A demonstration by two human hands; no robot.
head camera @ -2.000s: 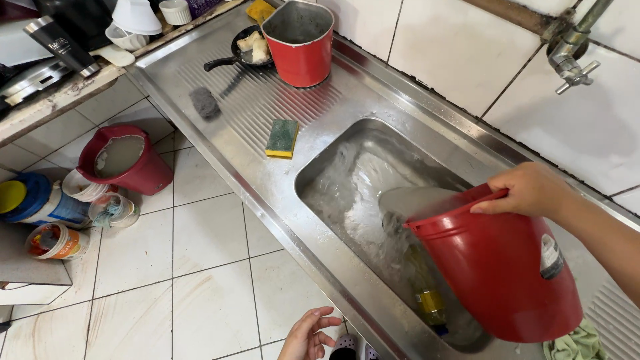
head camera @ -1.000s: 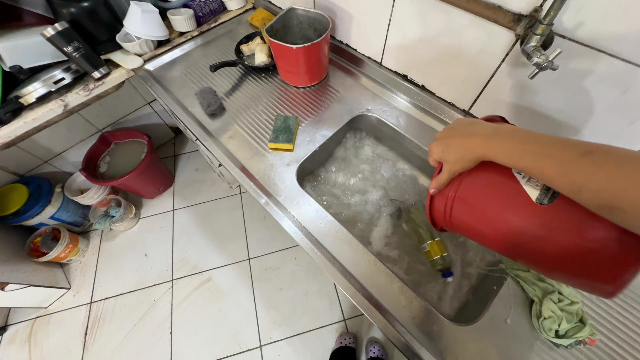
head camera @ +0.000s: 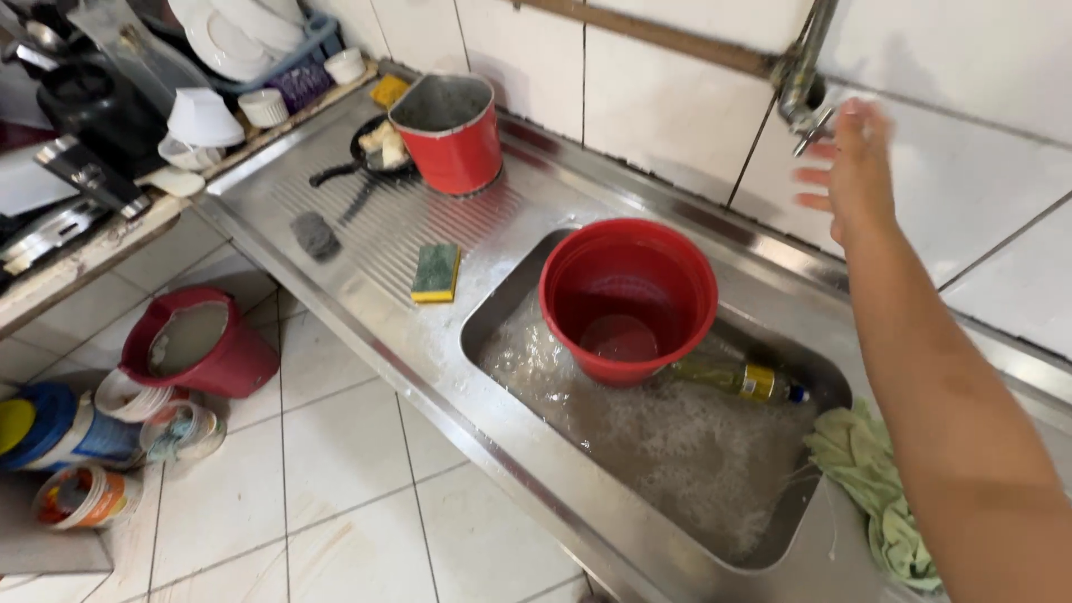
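My right hand (head camera: 863, 167) is raised at the metal wall tap (head camera: 804, 109), fingers spread and blurred beside its handle; contact cannot be told. Below and to the left of it, a red plastic bucket (head camera: 628, 293) stands upright in the steel sink (head camera: 804, 544), with no water visible inside. Murky, foamy water (head camera: 662, 461) surrounds the bucket. A bottle with a yellow label (head camera: 737, 378) lies in the water against the bucket. A green cloth (head camera: 879, 494) is bunched on the sink's right rim. My left hand is out of view.
On the drainboard are a green-and-yellow sponge (head camera: 435, 272), a grey scouring pad (head camera: 315, 235), a red metal pot (head camera: 448, 134) and a small black pan (head camera: 368, 155). A dark red bucket of cloudy water (head camera: 201, 343) and several tubs stand on the tiled floor. Dishes crowd the left counter.
The red bucket, tipped over the sink in my right hand before, now stands upright in it, released. My right hand has moved up to the tap. My left hand, seen two seconds ago, has left the view.
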